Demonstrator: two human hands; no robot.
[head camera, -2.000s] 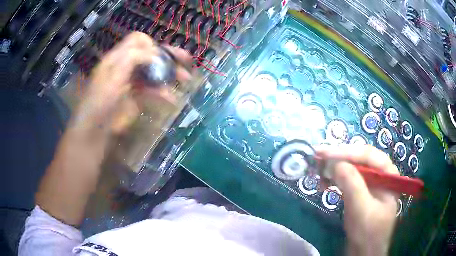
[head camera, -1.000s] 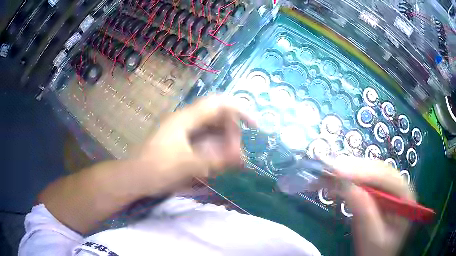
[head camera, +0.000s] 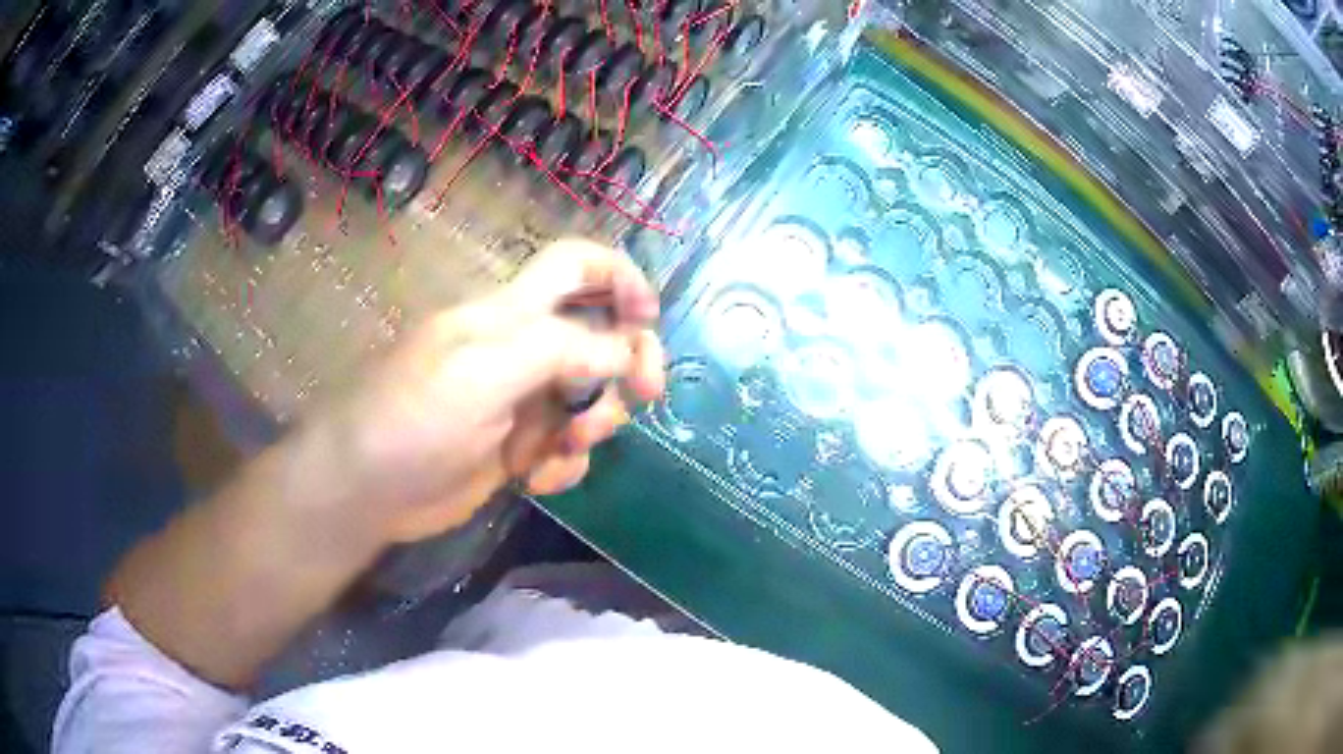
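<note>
My left hand (head camera: 457, 390) is in the middle left, over the gap between the trays. Its fingers are bent around a small dark round component (head camera: 586, 395), mostly hidden by them. My right hand (head camera: 1284, 707) is only a blurred patch cut off at the bottom right corner; its fingers and any tool are not visible. The clear round-pocket tray (head camera: 692, 464) lies on the green mat. Its right part holds several black-and-white discs (head camera: 987, 600); the pockets to the left look empty under strong glare.
The source tray (head camera: 317, 317) at upper left holds rows of dark discs (head camera: 398, 170) on edge, with tangled red wires (head camera: 626, 192). Stacked clear trays (head camera: 1178, 118) stand at upper right beyond the yellow tape. A white round item (head camera: 1315, 380) is at the right edge.
My right hand has moved down and right, almost out of view, and the red tool no longer shows. My left hand has come from over the source tray toward the round-pocket tray's left edge.
</note>
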